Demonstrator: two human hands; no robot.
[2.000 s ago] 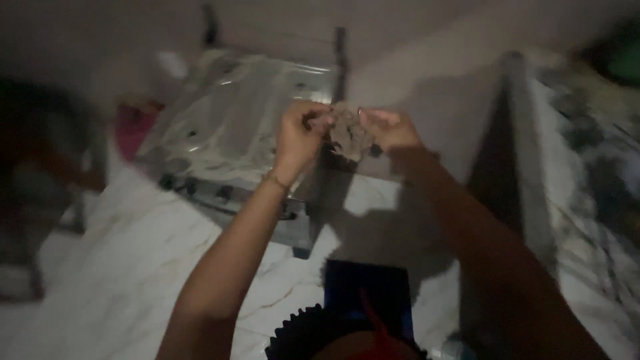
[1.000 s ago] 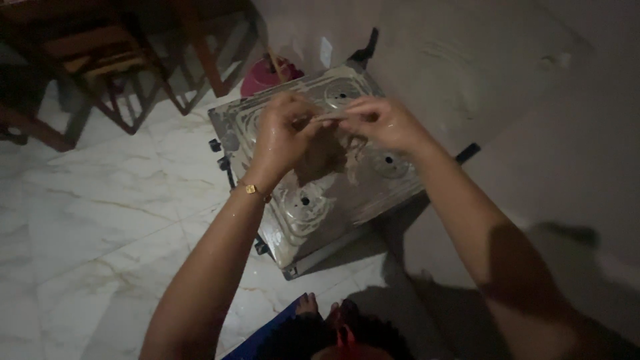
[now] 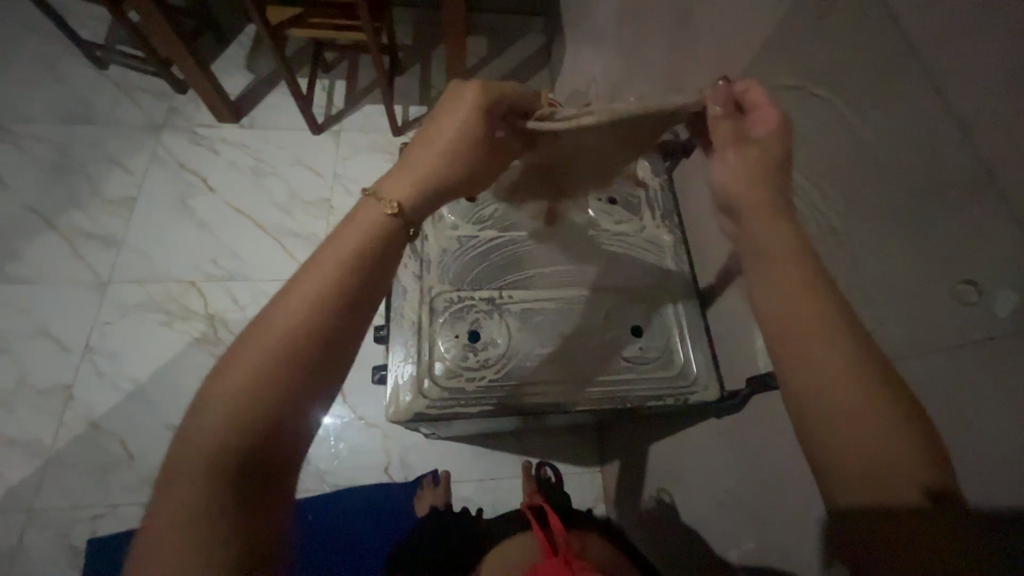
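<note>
A brownish cloth is stretched between my two hands above the far part of a metal gas stove top. My left hand, with a gold bracelet at its wrist, grips the cloth's left end. The right end is pinched between the thumb and fingers of my right hand. Whitish, streaky suds cover much of the stove top. Several round burner recesses with dark holes show in it, and the cloth and hands partly hide the far ones. Black knobs stick out on the left side.
Wooden furniture legs stand on the marbled tile floor at the upper left. A blue mat lies near my bare feet. A plain pale surface extends along the right, and a dark bracket juts from the stove's near right corner.
The cloth was bunched between my hands and is now stretched wide, with my hands farther apart. The view has turned and shifted strongly around the stove.
</note>
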